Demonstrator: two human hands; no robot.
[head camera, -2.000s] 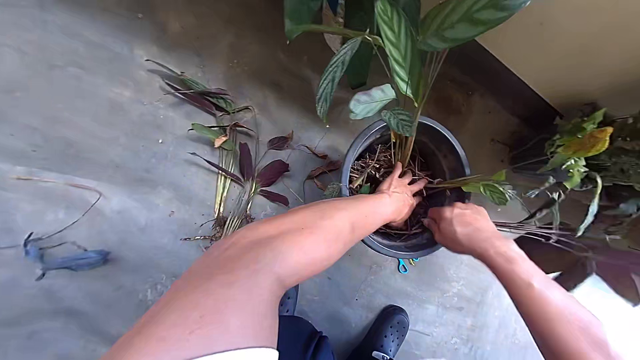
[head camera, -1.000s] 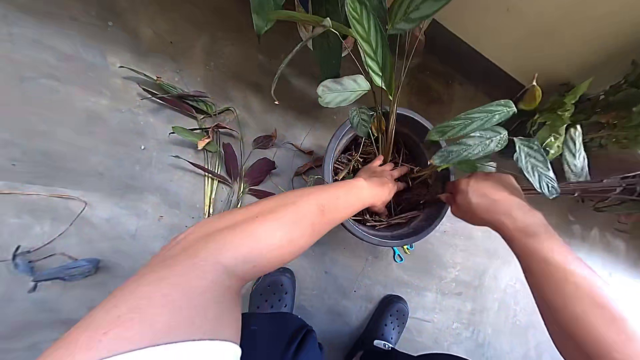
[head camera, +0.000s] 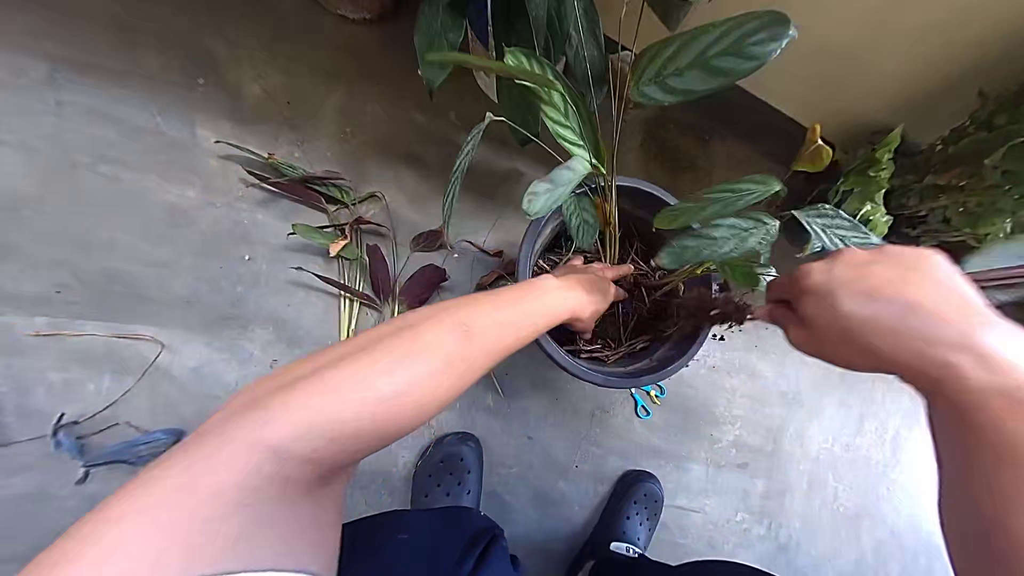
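A potted plant with striped green leaves stands in a round dark plastic pot of soil and dry stem pieces. My left hand rests on the soil at the base of the stems, its fingers apart. Just past the pot's right rim, my right hand is closed around plant stems. A dark clump of roots and soil hangs at its finger side, over the rim, blurred. Striped leaves lean over the pot's right side; which stems bear them is unclear.
Cut stems with green and purple leaves lie on the concrete floor left of the pot. Blue-handled scissors lie against its near side. A blue cloth-like strip is at far left. More plants stand by the wall at right.
My right hand has moved from the pot's inner right side outward past the rim, and the root clump now shows beside it. My left hand stays on the soil.
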